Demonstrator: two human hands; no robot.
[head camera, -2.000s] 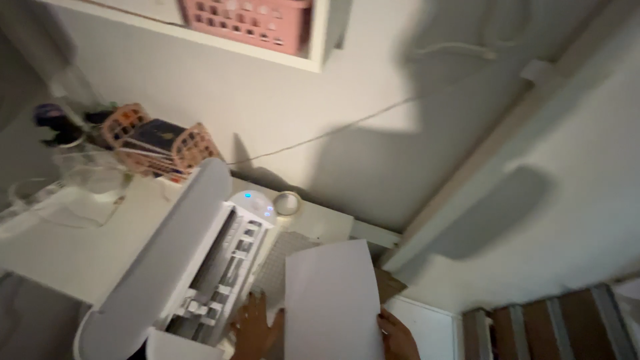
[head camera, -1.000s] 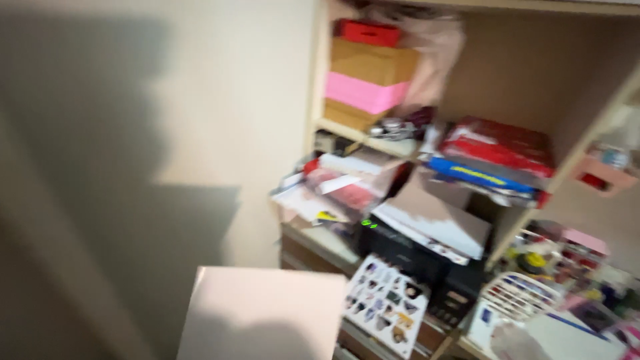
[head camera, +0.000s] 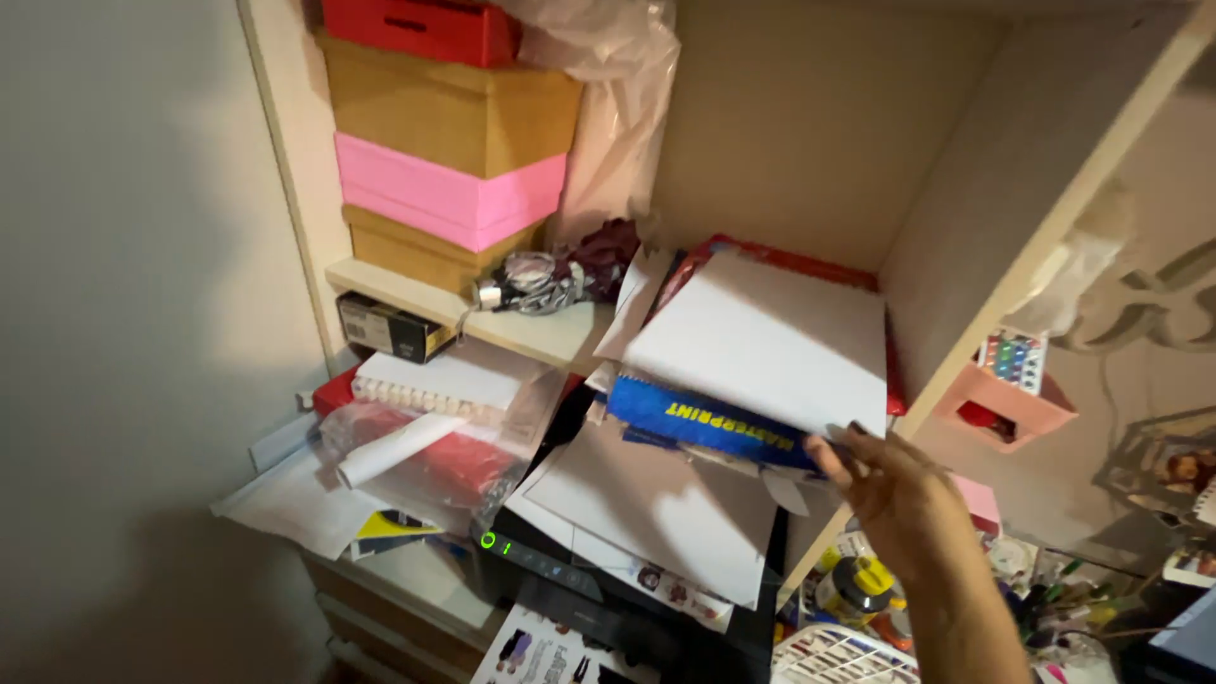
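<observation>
My right hand (head camera: 888, 484) reaches in from the lower right, its fingertips at the front right corner of a white sheet of paper (head camera: 760, 332). The sheet lies on a blue printed paper package (head camera: 703, 423) and red packaging on the shelf; whether the fingers grip the sheet or only touch it is not clear. Below stands a black printer (head camera: 617, 617) with loose white papers (head camera: 655, 503) on its top and a printed sheet (head camera: 551, 646) with small figures at its front. My left hand is out of view.
Stacked brown and pink boxes (head camera: 451, 190) stand on the left shelf beside a folded umbrella (head camera: 560, 275). Under it lie a spiral notebook (head camera: 427, 385) and a plastic bag (head camera: 427, 456). The shelf's upright panel (head camera: 1026, 237) rises at right, near a white basket (head camera: 836, 655) and a yellow-capped bottle (head camera: 855, 589).
The view has swung from the white cutting machine to the shelves. A white sheet now lies on the blue and red packages, which had none on top one second ago, and my right hand has come to it.
</observation>
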